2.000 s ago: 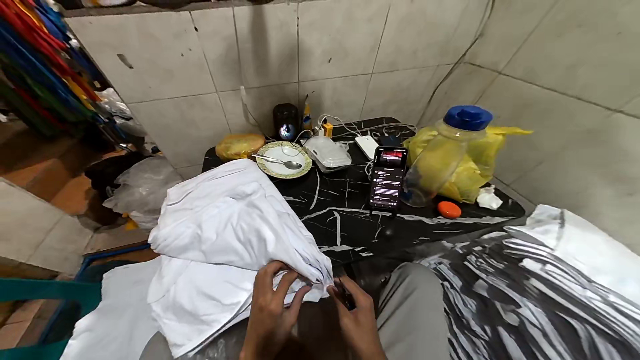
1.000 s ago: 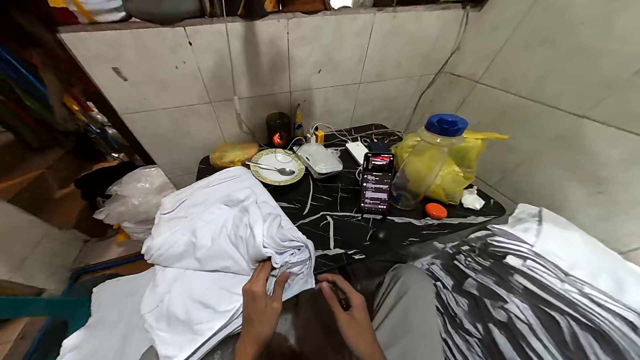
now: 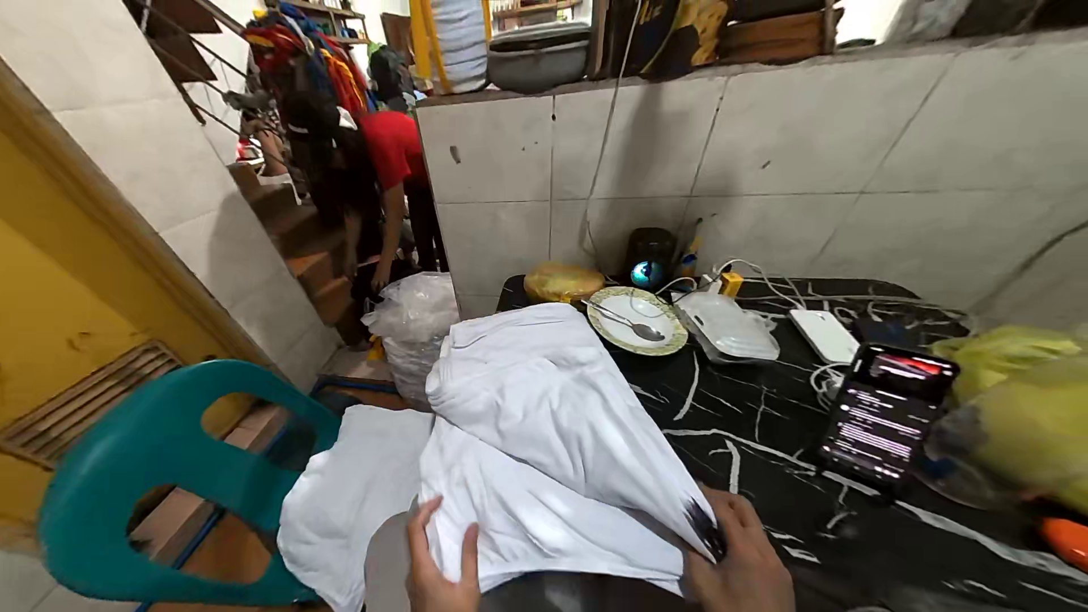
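White cloth point(image 3: 544, 408) lies bunched over my lap and the near left part of the black marble-patterned table. My left hand point(image 3: 446, 557) rests at its lower left edge, thumb and fingers apart against the fabric. At the lower right corner, beside a dark patch on the fabric, my right hand point(image 3: 739, 544) grips the cloth; its fingertips are partly hidden. Another piece of white cloth point(image 3: 365, 493) hangs to the left, by the green plastic chair.
On the table point(image 3: 765, 416) stand a plate point(image 3: 671, 340) with a spoon, a plastic container point(image 3: 731, 327), a lit smartphone point(image 3: 888, 416) and a yellow plastic bag point(image 3: 1028, 416). A green chair point(image 3: 127, 450) is at left. A person in red point(image 3: 395, 153) bends near the stairs.
The view has swung left, bringing the chair and a bending person into sight. My hands, close together before, are now far apart along the cloth's near edge.
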